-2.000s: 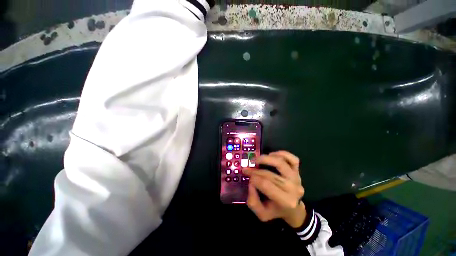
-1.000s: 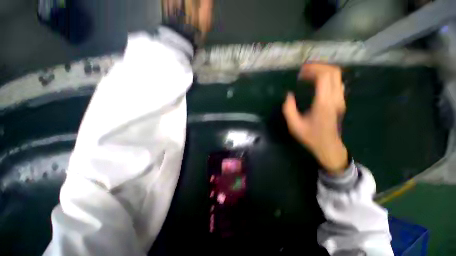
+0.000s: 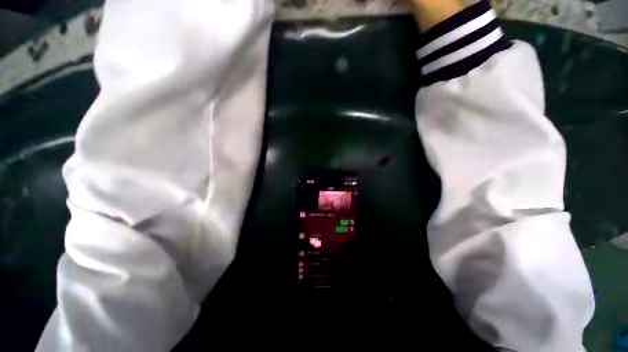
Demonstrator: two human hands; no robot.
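A smartphone (image 3: 328, 234) with a lit, dim reddish screen lies on the glossy dark green surface (image 3: 337, 137) between my two white sleeves. My right hand (image 3: 436, 11) is cut off by the top edge; only a bit near the wrist shows above the striped cuff, and its fingers are out of the picture. My left hand is out of the picture past the top edge; only its white sleeve (image 3: 165, 151) shows.
The pale, spotted metal edge rail (image 3: 330, 9) runs along the top. A small dark spot (image 3: 384, 161) is on the green surface above the phone. Green floor (image 3: 606, 275) shows at the lower right, with a bit of blue at the rim.
My right hand has left the phone and reached up past the top edge. The phone's screen shows a different, darker page. My left hand, partly seen a second ago, is out of the picture.
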